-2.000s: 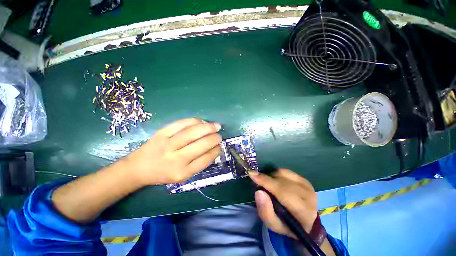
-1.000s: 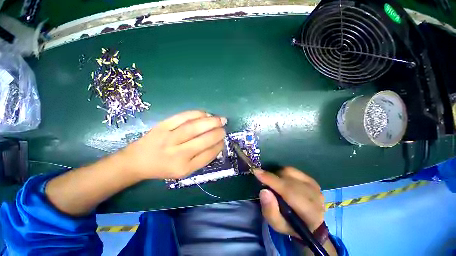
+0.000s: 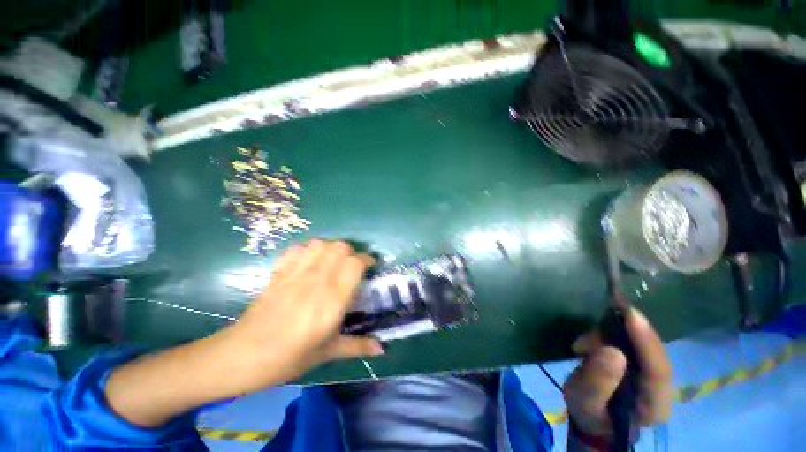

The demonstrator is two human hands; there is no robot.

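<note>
A phone assembly with circuit board (image 3: 411, 296) lies on the green bench mat in front of me; the frame is blurred. My left hand (image 3: 309, 309) grips its left end, thumb at the near edge and fingers at the far edge. My right hand (image 3: 619, 380) holds a soldering iron (image 3: 622, 353) upright, its metal tip beside the pale waste cup (image 3: 676, 221) full of silver bits. Thin solder wire (image 3: 181, 309) runs from the left to my left hand, and a short end shows below it.
A loose pile of small components (image 3: 263, 203) lies left of centre. A black fan (image 3: 596, 110) stands at the far right. A clear plastic bag (image 3: 106, 216), a blue packet (image 3: 26, 231) and a wire reel (image 3: 87, 313) are at the left. A worn white rail (image 3: 353, 90) runs behind.
My right hand has moved the iron right, from the board to the cup. My left hand has shifted from over the board to grip its left end. The view has swung left.
</note>
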